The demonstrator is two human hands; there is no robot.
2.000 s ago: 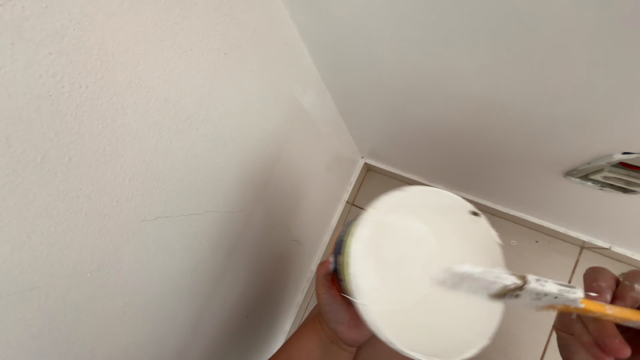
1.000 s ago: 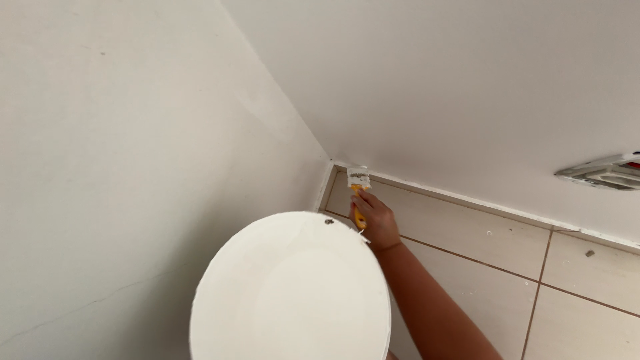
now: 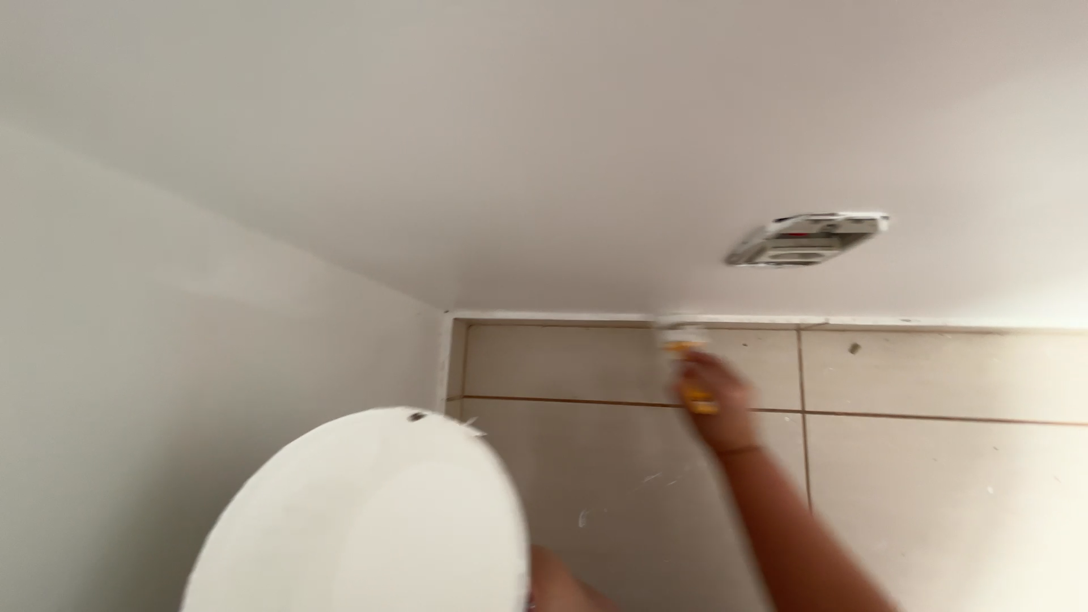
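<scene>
My right hand (image 3: 718, 399) is closed around the yellow handle of a paintbrush (image 3: 684, 336), blurred by motion. The pale bristles meet the white strip at the bottom of the far wall, just above the tiles. A round tub of white paint (image 3: 365, 518) fills the lower left, close to the camera, with a dark speck near its upper rim. I cannot make out my left hand; the tub may hide it. A patch of skin shows at the tub's lower right, but which body part it is cannot be told.
Two pale walls meet in a corner, with a white-edged skirting (image 3: 561, 316) along the base. An uncovered electrical wall box (image 3: 807, 240) sits in the far wall. Beige floor tiles (image 3: 612, 476) with brown grout carry small white marks and a bit of debris (image 3: 854, 348).
The brush went from over the paint tub down to the wall's base near the corner, then rightward along it in my right hand. My left hand, earlier seen on the tub, has dropped from sight. The view has turned.
</scene>
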